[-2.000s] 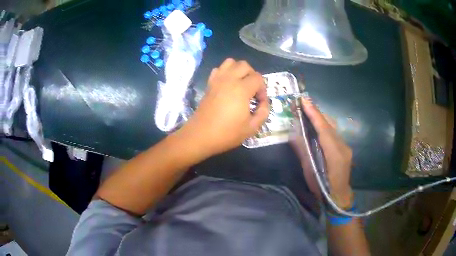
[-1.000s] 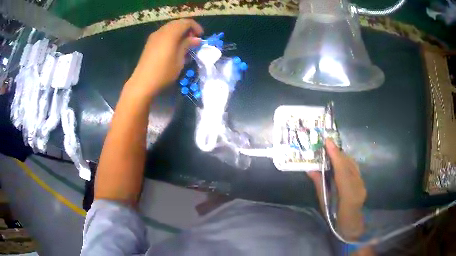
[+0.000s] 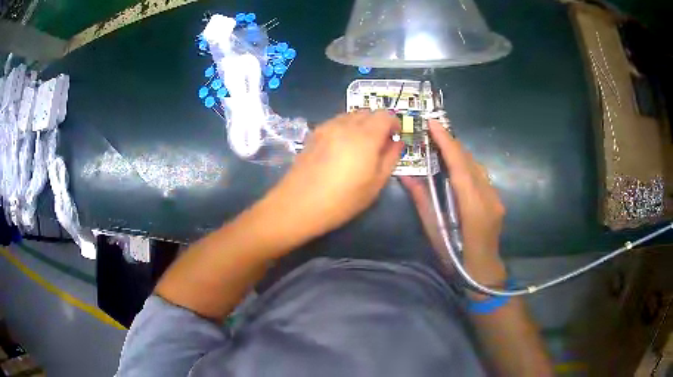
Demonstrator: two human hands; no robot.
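The white housing (image 3: 363, 88) lies open on the dark green mat, coloured parts and thin wires showing inside. My left hand (image 3: 353, 151) reaches over its left side, fingertips pinched together above the inside. A small spot of blue shows beside them; what they hold is mostly hidden. My right hand (image 3: 465, 191) is closed around the soldering iron (image 3: 435, 115) at the housing's right edge, with fingers also under the housing's lower edge. The iron's pale cord (image 3: 483, 287) curves off right. The bagged power cord (image 3: 247, 103) lies left of the housing.
Blue discs (image 3: 277, 60) lie around the bagged cord's upper end; one sits above the housing. A clear fume hood (image 3: 418, 44) hangs above. White units (image 3: 50, 103) lie at the left edge. A cardboard tray (image 3: 609, 125) with a silvery heap (image 3: 636, 199) is at right.
My left hand has moved from the blue disc pile back over the housing. The right hand still holds the iron at the housing's right side. The camera view has shifted.
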